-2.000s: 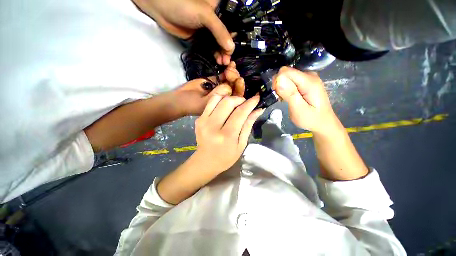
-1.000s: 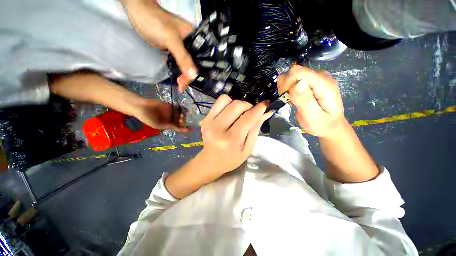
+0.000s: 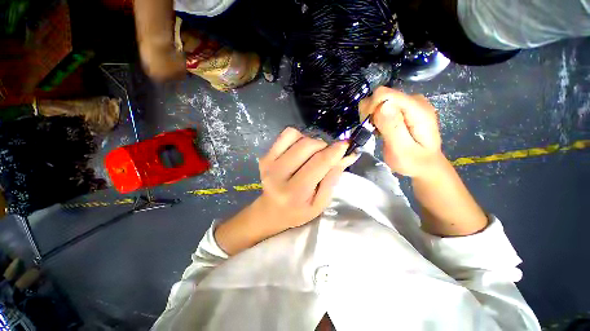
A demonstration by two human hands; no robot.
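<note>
A small black cable connector is between my hands in the middle of the view. My left hand pinches it at its lower side with thumb and fingertips. My right hand is closed just above and to the right, its fingertips pinching something thin and dark that runs to the connector; whether this is cable or a tool I cannot tell. A large cable bundle, black and glossy with many small light ends, hangs behind and above my hands.
A red-orange plastic stool stands on the floor at the left, by a metal stand. A paper sack lies behind it. Another person's blurred arm is at the upper left, and a grey-white sleeve at the upper right. Dark cables hang far left.
The other person's hands and their clump of connectors have left the middle; an arm is now further up left. The stool and sack are uncovered. My hands stay close together at the connector.
</note>
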